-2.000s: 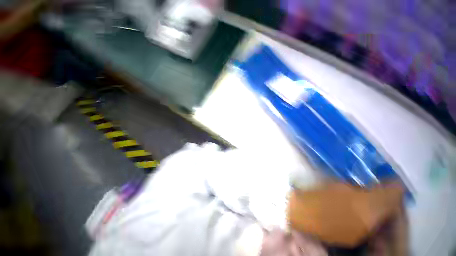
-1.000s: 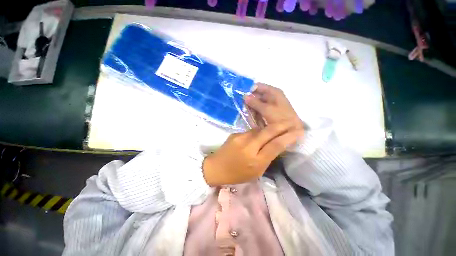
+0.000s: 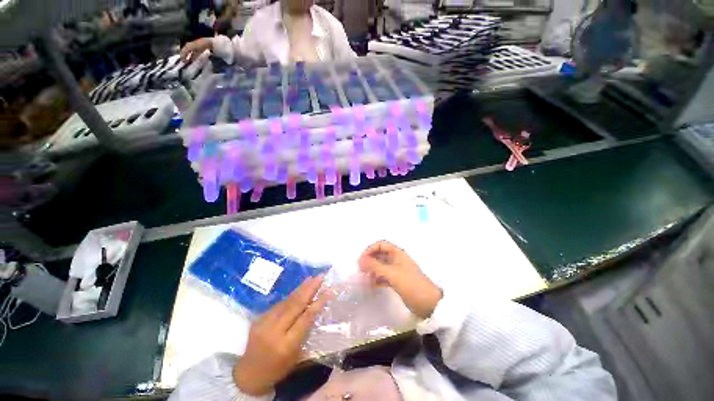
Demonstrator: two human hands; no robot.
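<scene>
The film pack (image 3: 262,275), a blue strip in a clear plastic bag with a white label, lies slanted on the white work mat (image 3: 477,258). Its empty clear bag end spreads between my hands. My left hand (image 3: 282,333) lies over the near right end of the blue strip, fingers extended on the bag. My right hand (image 3: 401,276) is bent at the bag's far right edge, thumb and fingers together on the clear plastic.
Stacked watch trays (image 3: 309,117) with purple-pink straps stand beyond the mat. Pink straps (image 3: 510,144) lie beyond its far right. A parts box (image 3: 102,270) is at left. A teal-tabbed item (image 3: 423,208) lies on the mat. A person (image 3: 290,35) is across the bench.
The view has lifted to show the trays and the person. My hands, crossed together before, are now apart, with the clear bag end spread between them.
</scene>
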